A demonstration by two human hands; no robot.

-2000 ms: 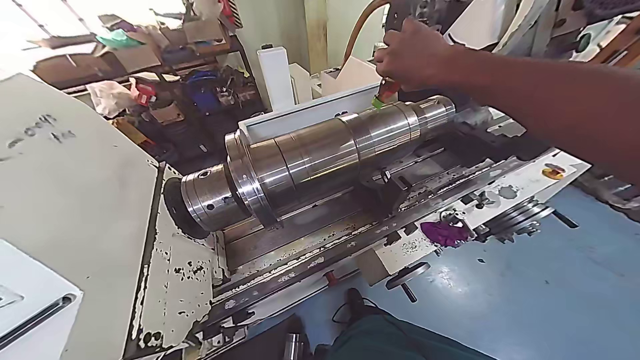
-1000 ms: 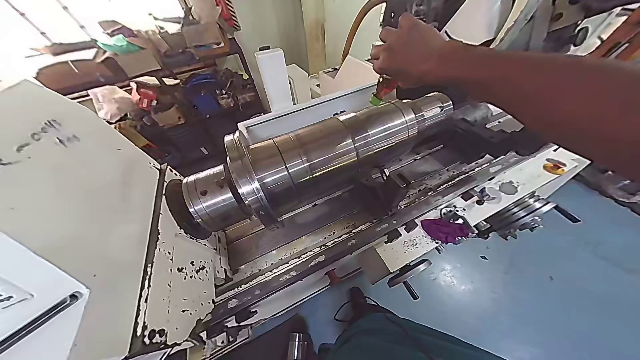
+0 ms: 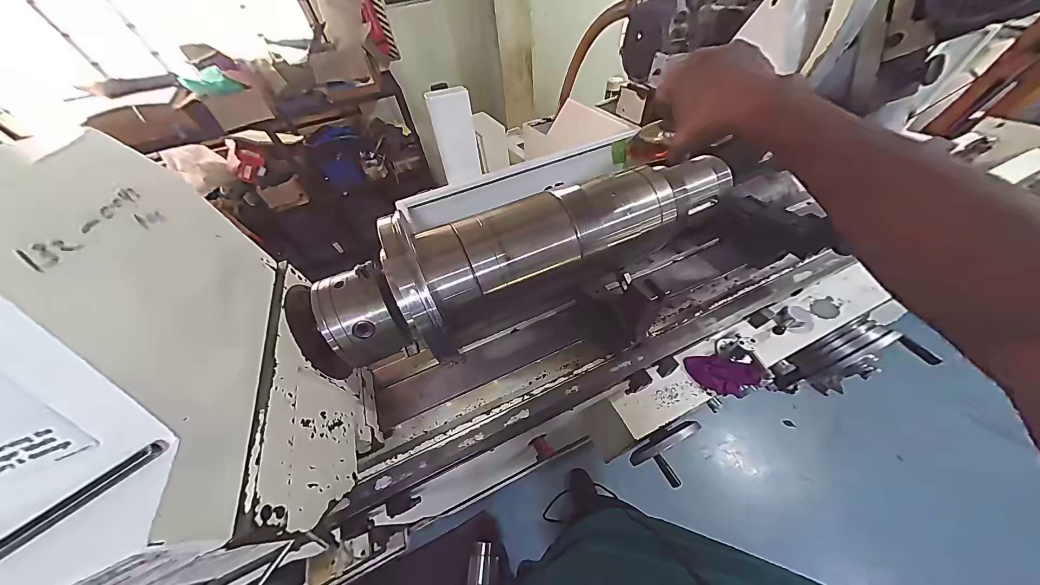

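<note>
A large stepped steel shaft (image 3: 528,240) lies along the bed of a lathe. Its left end sits in the chuck (image 3: 349,317). My right hand (image 3: 703,93) is above and behind the shaft's far right end, with its fingers curled downward. By the fingertips is a small item with orange and green parts (image 3: 646,150); blur hides whether the fingers hold it. A dark machine head with a brown hose stands just behind the hand. My left hand is out of view.
The headstock cover (image 3: 138,325) rises at the left. Handwheels (image 3: 666,443) and a purple cloth (image 3: 723,374) are on the front of the carriage. A cluttered shelf (image 3: 349,97) stands behind. My legs are below the bed, over the blue floor (image 3: 812,487).
My right hand has shifted a little near the shaft's far end and is now lower and more curled. The shaft and the carriage have not plainly moved.
</note>
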